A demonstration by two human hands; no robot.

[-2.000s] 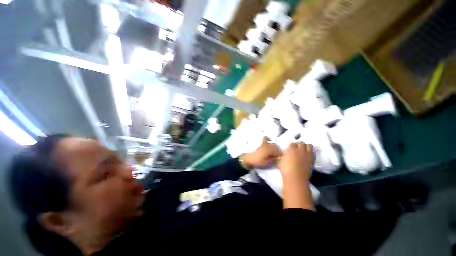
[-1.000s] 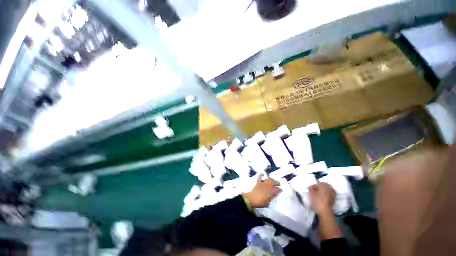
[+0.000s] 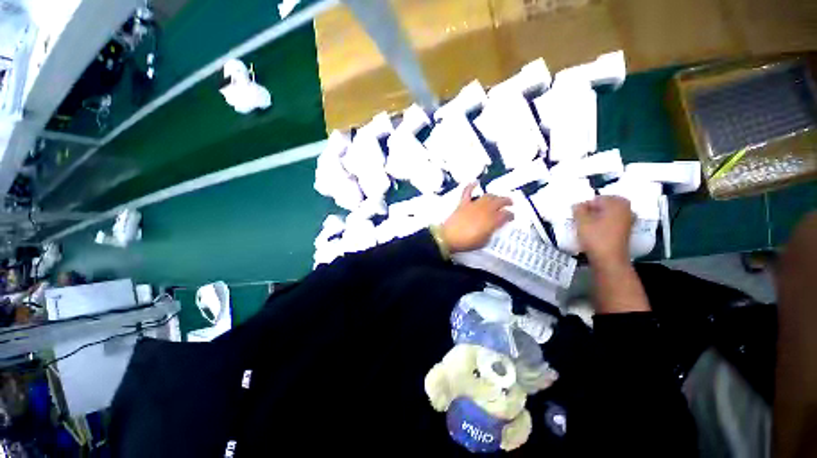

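Observation:
White camera units (image 3: 461, 143) stand in two rows on the green bench, with stubs projecting up and right. A label sheet (image 3: 530, 261) with a printed grid lies tilted between the near row and my chest. My left hand (image 3: 477, 220) is at the sheet's upper left edge and appears to hold it, its fingers partly spread. My right hand (image 3: 605, 224) is curled, fingertips down, over a white unit at the right end of the near row. My fingers hide whether it holds a label.
A flattened brown carton (image 3: 573, 31) lies behind the rows. An open shallow carton (image 3: 717, 183) with a grey ribbed stack and a yellow stick is at right. Other white units (image 3: 244, 88) lie on the green conveyor at left. A plush bear (image 3: 479, 389) is on my black clothing.
The view has swung down onto the bench, and the sheet's printed grid now shows clearly. My left hand stays by the sheet; my right hand stays over the right-hand units.

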